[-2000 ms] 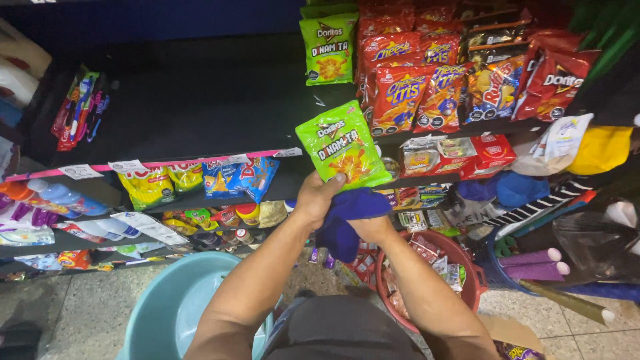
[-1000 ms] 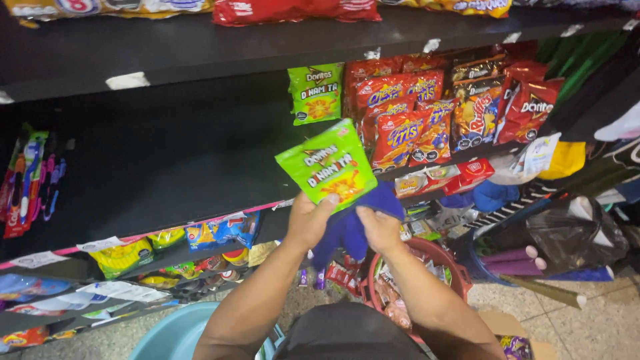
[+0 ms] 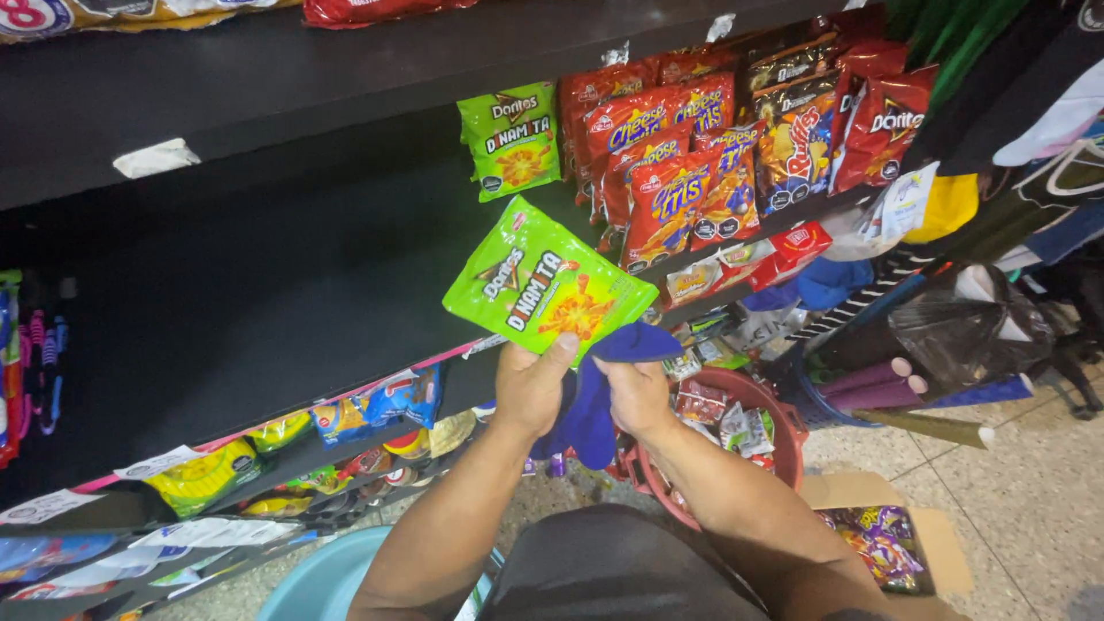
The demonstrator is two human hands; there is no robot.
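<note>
A green bag of Doritos Dinamita is tilted in front of the dark shelf, its lower edge pinched by my left hand, thumb on the front. My right hand grips a blue cloth just below the bag; part of the cloth hangs down between my hands. Another green Doritos Dinamita bag stands on the shelf behind. To its right stand several red Cheese Tris bags, a Ruffles bag and red Doritos bags.
Below the black shelf are lower shelves with snack bags. Toothbrushes lie at the far left. On the floor are a light-blue tub, a red basket of packets and an open cardboard box. Rolls stick out at right.
The bag in my left hand has turned and now leans more to the side. The cloth remains in my right hand. The view has shifted nearer the shelf.
</note>
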